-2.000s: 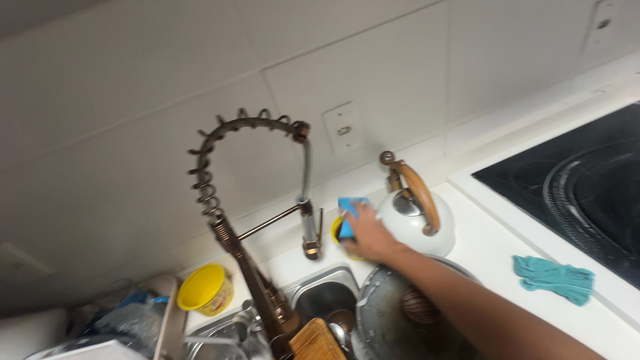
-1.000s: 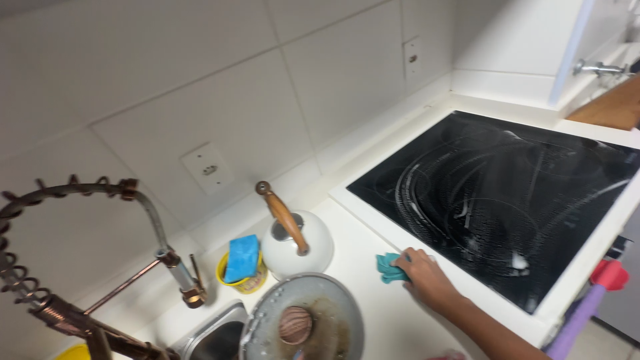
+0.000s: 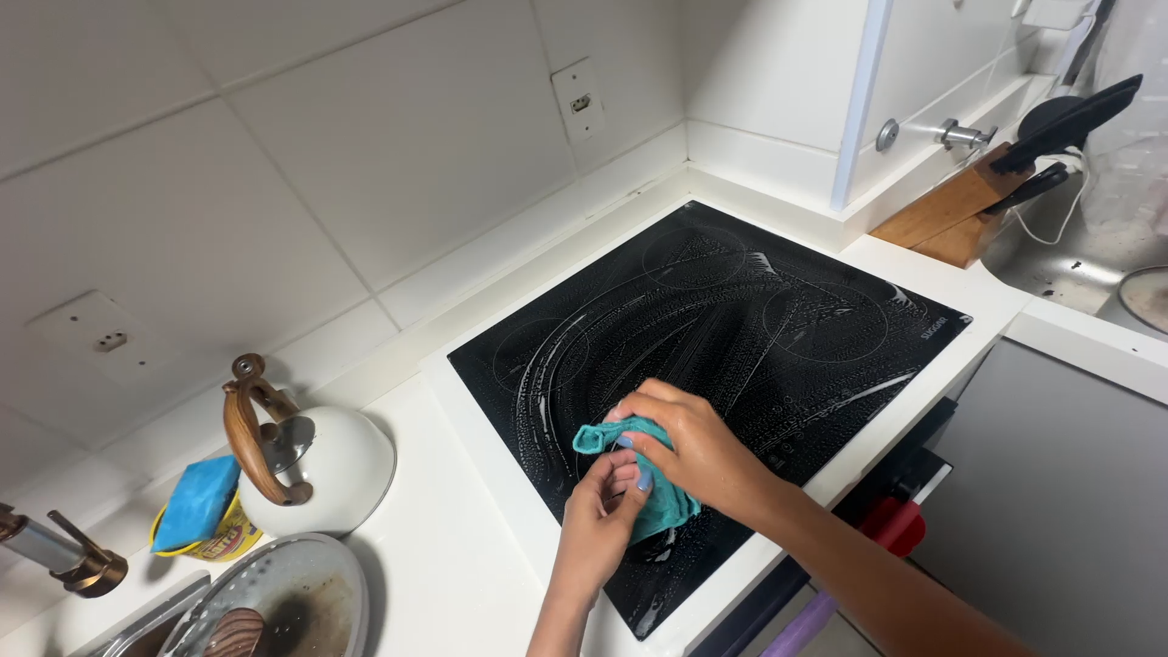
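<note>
Both of my hands are on a teal cloth [image 3: 664,502] above the near left part of a black glass cooktop [image 3: 630,338]. My right hand [image 3: 689,438] grips the cloth's upper part, fingers curled over it. At its lower left, my left hand [image 3: 607,511] pinches the cloth between thumb and fingers. Streaks of foam and droplets cover the cooktop's glass. A blue sponge [image 3: 196,500] rests on a yellow tub [image 3: 228,538] at the left, beside a white kettle [image 3: 333,465] with a wooden handle.
A glass lid [image 3: 319,584] leans by the sink at lower left, near the copper-coloured faucet [image 3: 91,570]. At the right are a wooden knife block [image 3: 949,214] with black-handled knives and a metal basin [image 3: 1049,265]. Something red [image 3: 894,526] and a purple handle [image 3: 803,625] are at the cooktop's front edge.
The right hand has gone from the sponge to the teal cloth on the counter, and the cloth is now lifted over the cooktop. My left hand has come into view. The view has swung right.
</note>
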